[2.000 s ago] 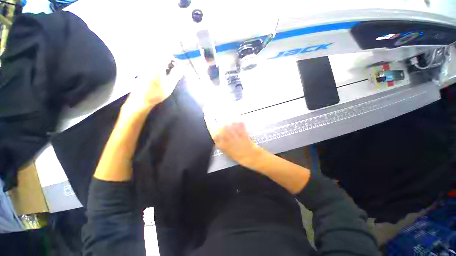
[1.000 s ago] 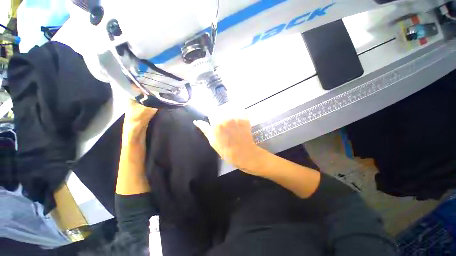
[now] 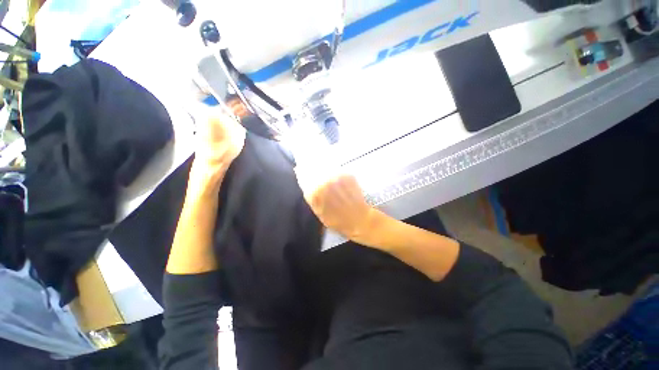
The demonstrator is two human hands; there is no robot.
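Observation:
A black garment runs from my lap over the table edge up to the needle area of the white JACK sewing machine. My left hand lies on the garment's upper left part beside the needle area, its fingertips partly hidden behind the machine's metal parts. My right hand rests at the garment's right edge, below the presser area, fingers bent. Bright glare washes out its fingertips and the needle area, so I cannot tell whether either hand grips the cloth.
A black phone lies on the machine bed. The ruler runs along the table's front edge. A black cloth pile is at the left, above cardboard and pale cloth. More black cloth hangs at the right.
Compared with one second ago, the view has shifted slightly. My left hand shows more fully and sits higher beside the needle area. My right hand's thumb no longer shows apart from the glare.

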